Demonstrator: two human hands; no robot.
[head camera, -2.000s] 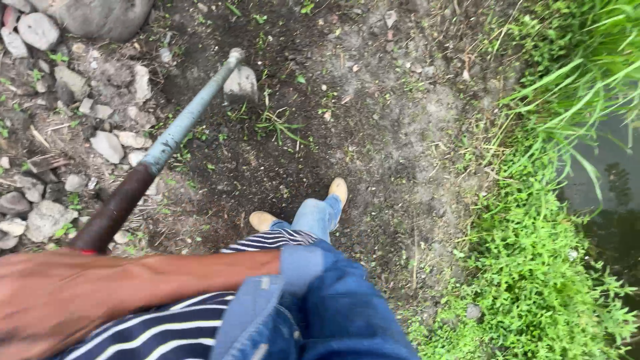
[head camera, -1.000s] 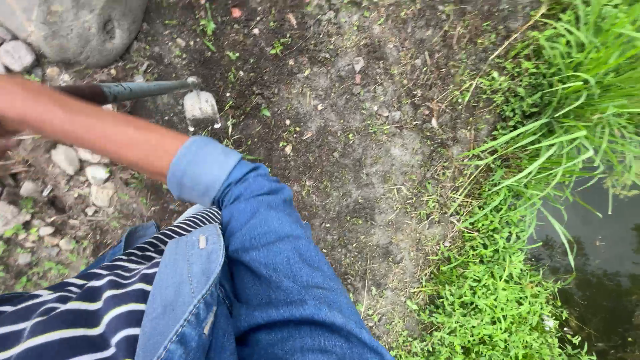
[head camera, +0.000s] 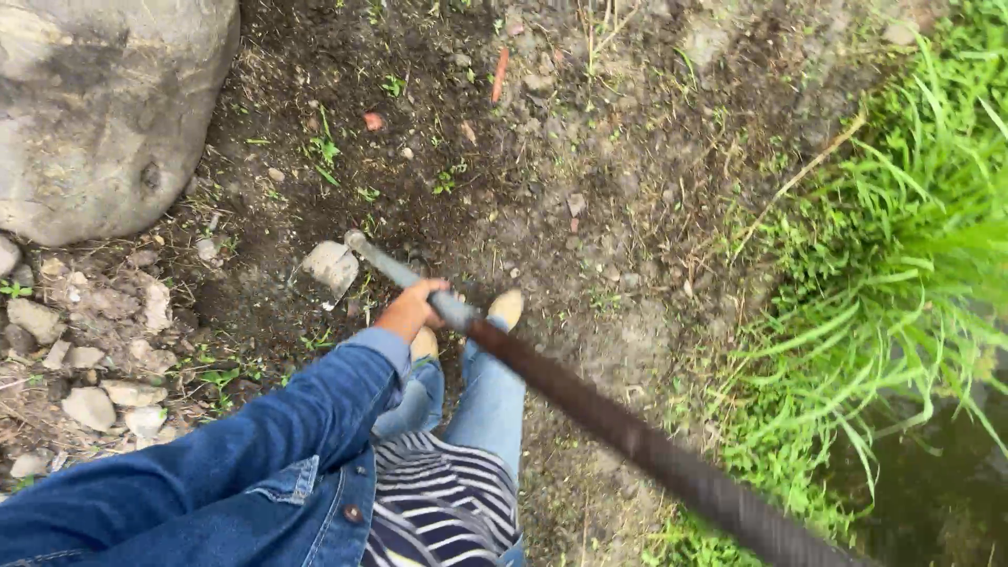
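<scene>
My left hand (head camera: 413, 311) is closed around the grey lower shaft of a long-handled hoe (head camera: 598, 402), a little above its head. The shaft turns dark brown higher up and runs out of view at the bottom right. The hoe's pale, rounded blade (head camera: 332, 268) rests on or just above the soil, left of the shaft's knobbed end. My right hand is not in view, so its hold on the shaft cannot be seen. Below the blade and to its right are my two tan shoes (head camera: 505, 309), with the shaft crossing over my legs.
A large boulder (head camera: 110, 110) lies at the upper left, with loose stones (head camera: 88, 408) below it. Bare soil with small weeds runs up the middle. Tall grass (head camera: 890, 315) borders dark water (head camera: 937, 480) on the right. A reddish stick (head camera: 500, 75) lies near the top.
The shaft has swung from pointing left to pointing toward the lower right. My right arm, stretched leftward before, has left the view. My left hand now shows on the lower shaft.
</scene>
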